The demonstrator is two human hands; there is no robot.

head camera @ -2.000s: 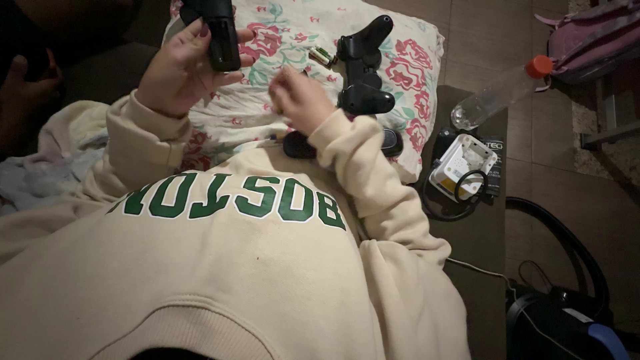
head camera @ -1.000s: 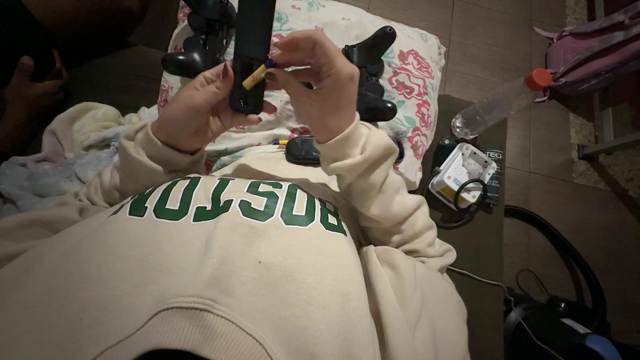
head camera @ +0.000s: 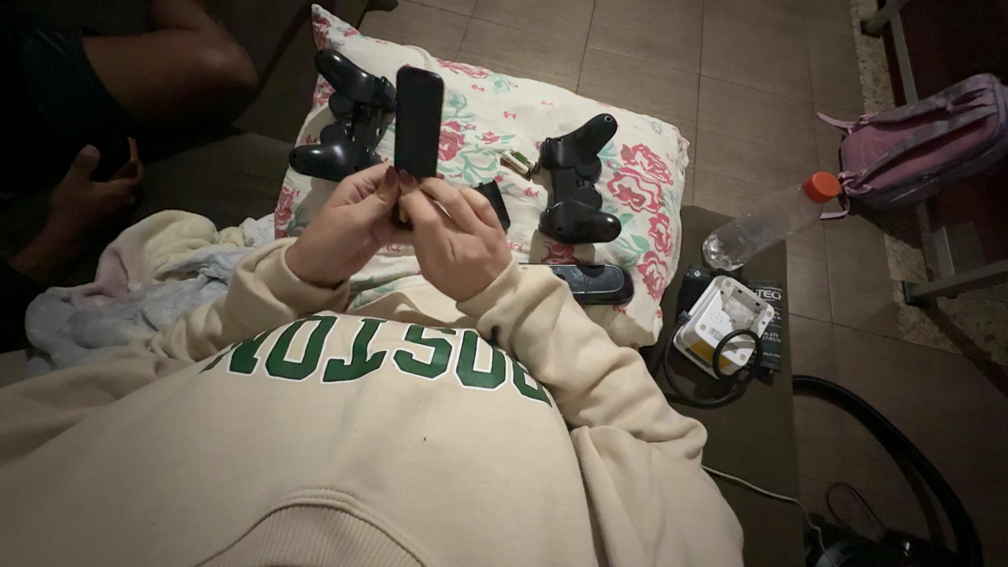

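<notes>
A slim black handheld device (head camera: 419, 122) stands up from between my hands, its lower end pinched by my left hand (head camera: 346, 228). My right hand (head camera: 453, 232) closes on the same lower end, fingertips against my left fingers; whether a battery is between them is hidden. Beneath lies a floral pillow (head camera: 543, 102). On it, a black game controller (head camera: 342, 118) is at the left and a second one (head camera: 579, 181) at the right. Small batteries (head camera: 517, 163) lie beside the right controller. A small black part (head camera: 494, 203) shows behind my right hand. A dark oblong device (head camera: 594, 283) lies by my right sleeve.
Right of the pillow are a clear plastic bottle (head camera: 748, 224) with a red cap, a white device (head camera: 724, 327) and a black cable (head camera: 701, 402). A pink backpack (head camera: 921, 150) is farther right. Another person's hand (head camera: 94, 189) is at the left, near a crumpled blanket (head camera: 173, 268).
One second ago my right fingers held a yellow battery at the black device; now no battery shows there. Both hands have come together at the device's lower end, uncovering the left controller.
</notes>
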